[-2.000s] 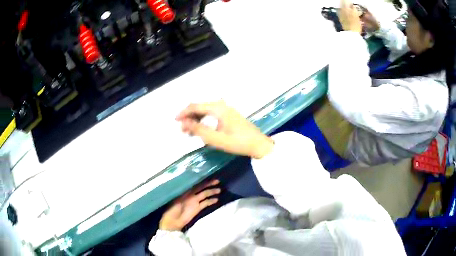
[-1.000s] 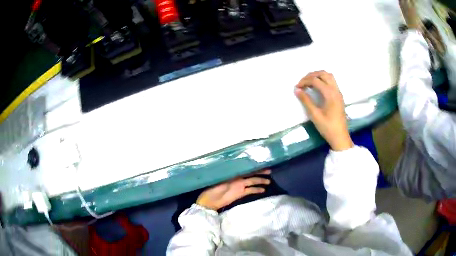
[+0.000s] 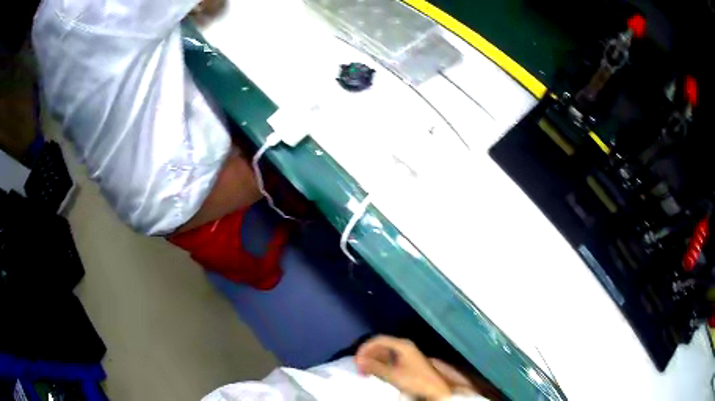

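Note:
A round black unit with small side tabs and a greenish centre lies on the white bench cover, untouched. One curled hand, apparently my right hand, is low in the picture against a white sleeve, below the bench edge. Its fingertips are close together; whether they hold anything is unclear. More skin shows beside it, but I cannot tell if it is my left hand. The toggle clamp fixtures stand on a black base plate at the right, with a red clamp handle; no hand touches them.
A translucent blister tray lies at the top. A white plug adapter with a cable sits by the green taped edge. A neighbour's white sleeve is at upper left. A yellow-edged green strip runs behind the bench.
The view has swung left, bringing the black unit and neighbour further in and moving the fixtures to the right. My right hand is no longer over the white sheet.

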